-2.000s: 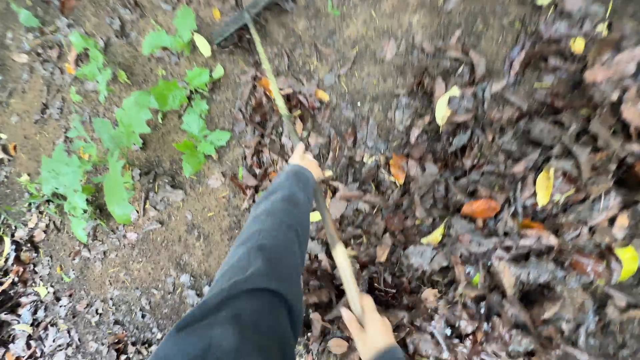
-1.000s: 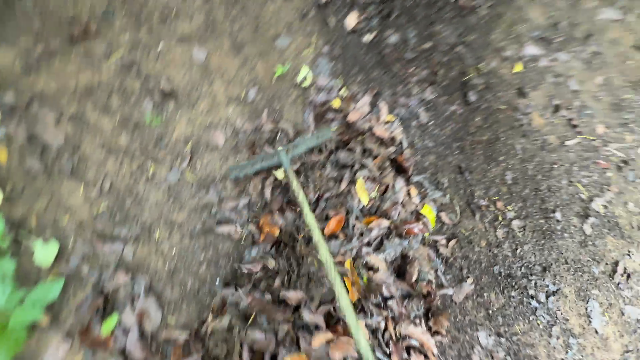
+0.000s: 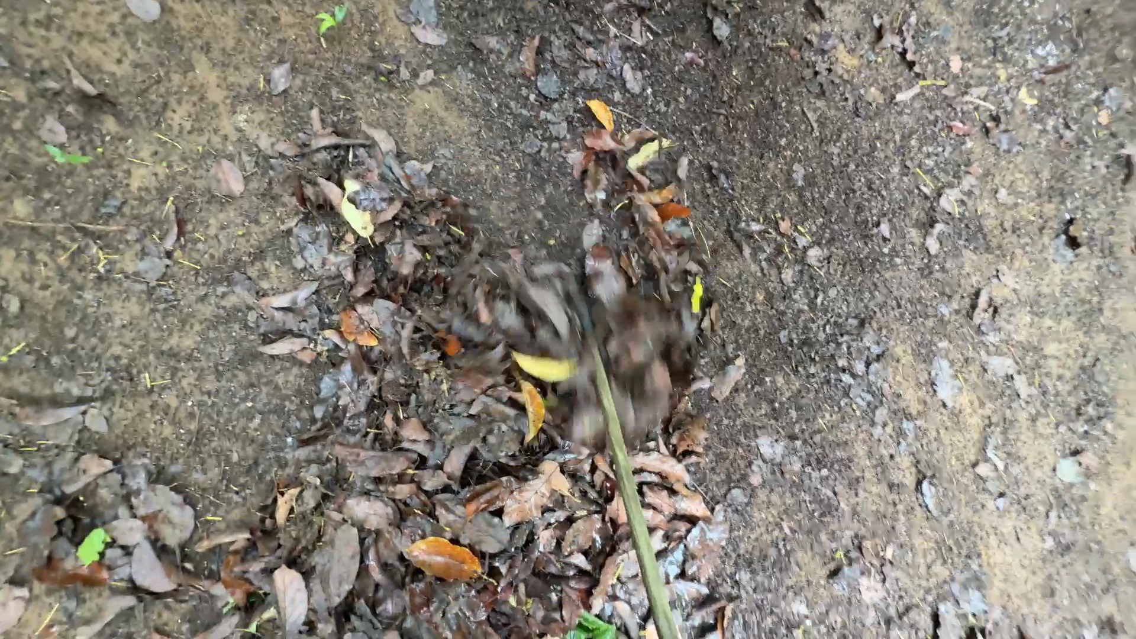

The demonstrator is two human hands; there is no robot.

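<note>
A long wooden tool handle (image 3: 632, 506) runs up from the bottom edge, right of centre, into a pile of wet brown leaves (image 3: 532, 497). Its far end is lost among blurred, moving leaves, so the tool's head is hidden. Neither my left hand nor my right hand shows in the frame now. A curved yellow leaf (image 3: 544, 366) lies just left of the handle's far end, with an orange-yellow leaf (image 3: 532, 411) below it.
Bare damp soil (image 3: 887, 355) with small stones and leaf scraps spreads to the right. More loose leaves (image 3: 160, 524) lie at the lower left. A small green sprout (image 3: 331, 18) stands near the top edge.
Both hands, on the handle two seconds ago, have left the view. The tool's crosswise head lay on top of the leaves one second ago and is now hidden among them. The view has shifted.
</note>
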